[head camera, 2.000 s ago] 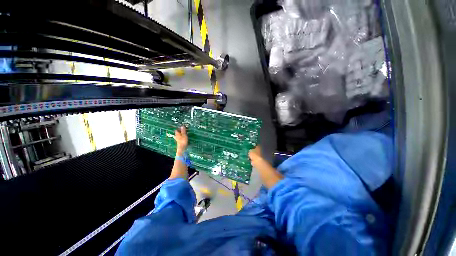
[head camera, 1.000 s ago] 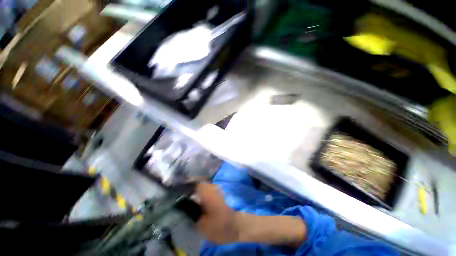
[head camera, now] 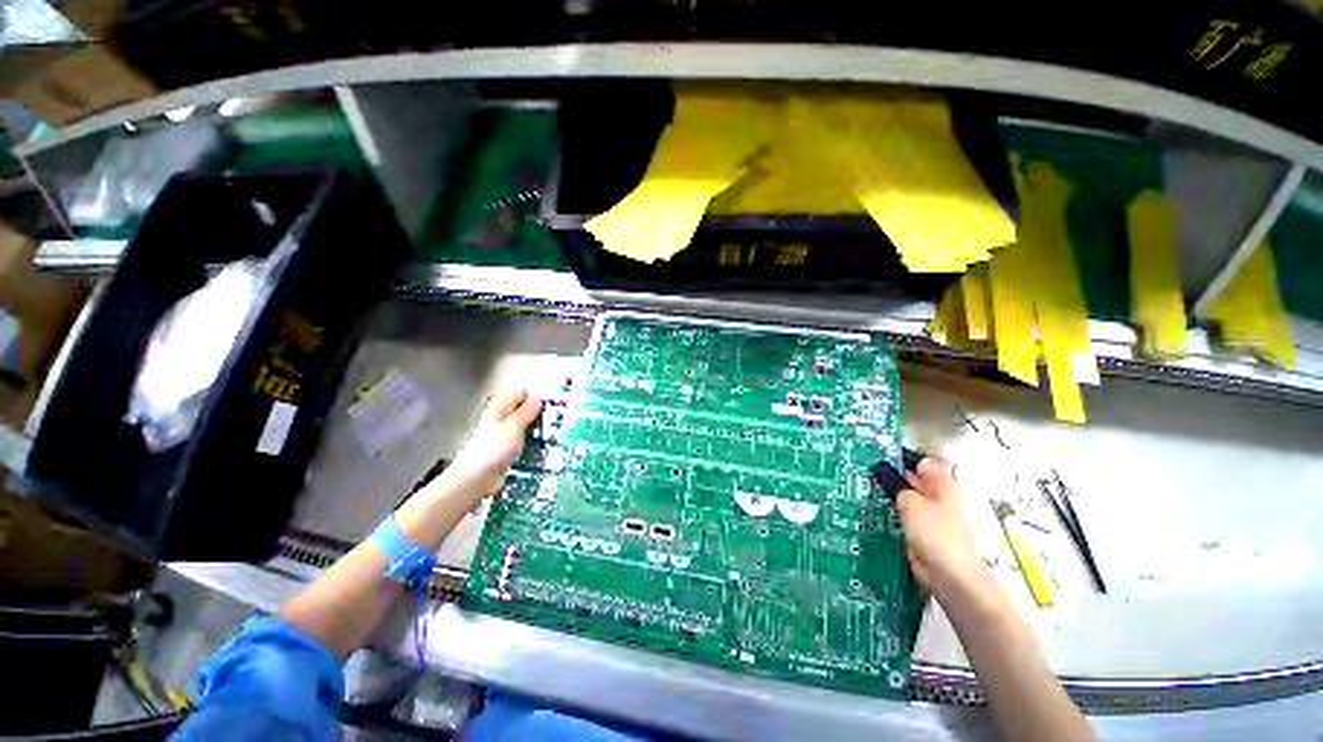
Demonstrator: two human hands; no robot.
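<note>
A large green printed circuit board (head camera: 697,493) lies flat across the metal-edged conveyor line in front of me, its front edge over the near rail. My left hand (head camera: 501,432) holds its left edge, with a light blue band at the wrist. My right hand (head camera: 926,507), with black finger cots, is at its right edge, fingertips on the board. No yellow sheet is on the board.
A black tray (head camera: 283,392) with a clear bag stands at the left. A black bin (head camera: 755,254) with yellow sheets (head camera: 929,174) is behind the board; yellow strips (head camera: 1056,290) hang beside it. Dark tweezers (head camera: 1074,534) and a yellow stick (head camera: 1024,554) lie right.
The view has turned from the rack and floor to the conveyor line. The board, earlier held in the air by both hands, now lies on the line between them.
</note>
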